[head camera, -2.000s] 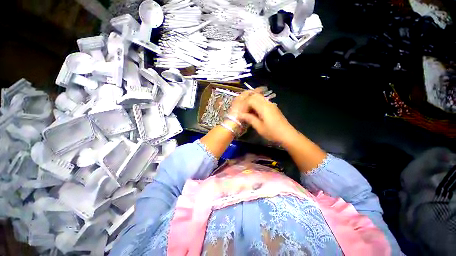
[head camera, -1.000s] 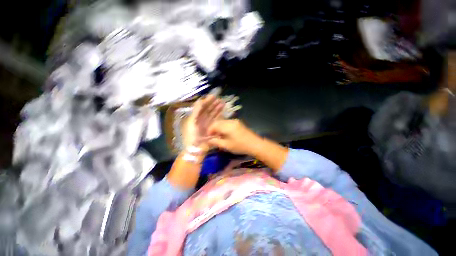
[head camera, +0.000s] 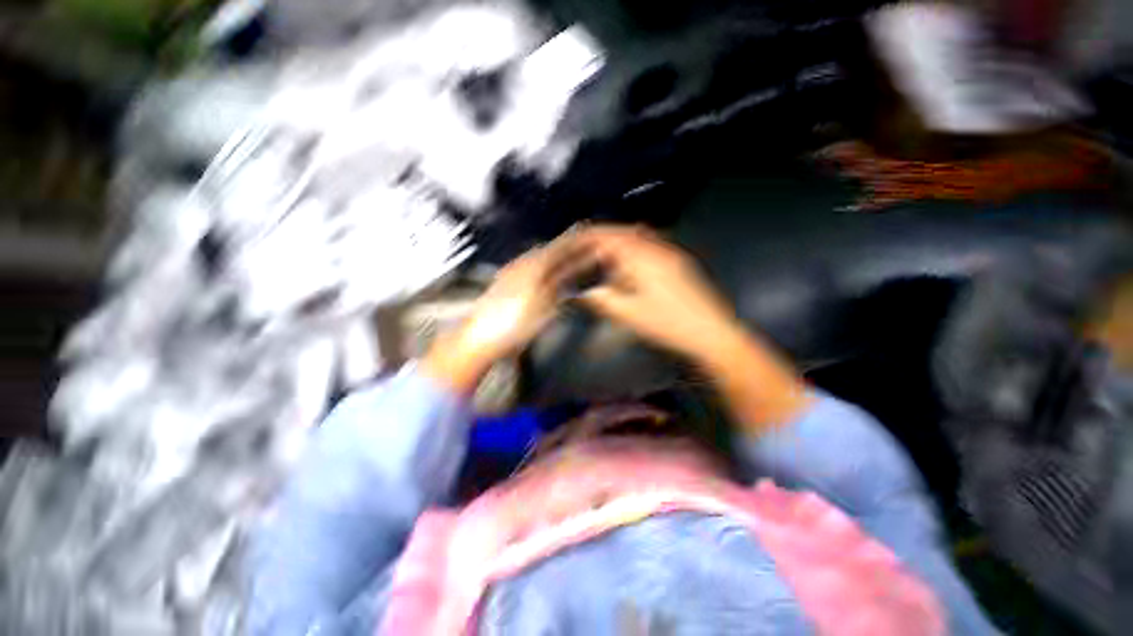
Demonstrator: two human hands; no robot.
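Observation:
The picture is strongly blurred. My left hand is raised over the dark bench, in front of a small brown tray that it partly covers. My right hand meets it from the right, with the fingertips of both hands together. Whether anything is held between the fingers cannot be told. White moulded parts lie heaped on the left. Long white strips are piled behind the tray, blurred.
Orange-red wires and a whitish sheet-like item lie at the far right of the dark bench. A blue object shows below the bench edge. A blurred grey shape is at the right.
The view has shifted and blurred. My left hand, seen palm-up with fingers spread a second ago, now has its fingers bent against my right hand's. Both hands sit slightly further right.

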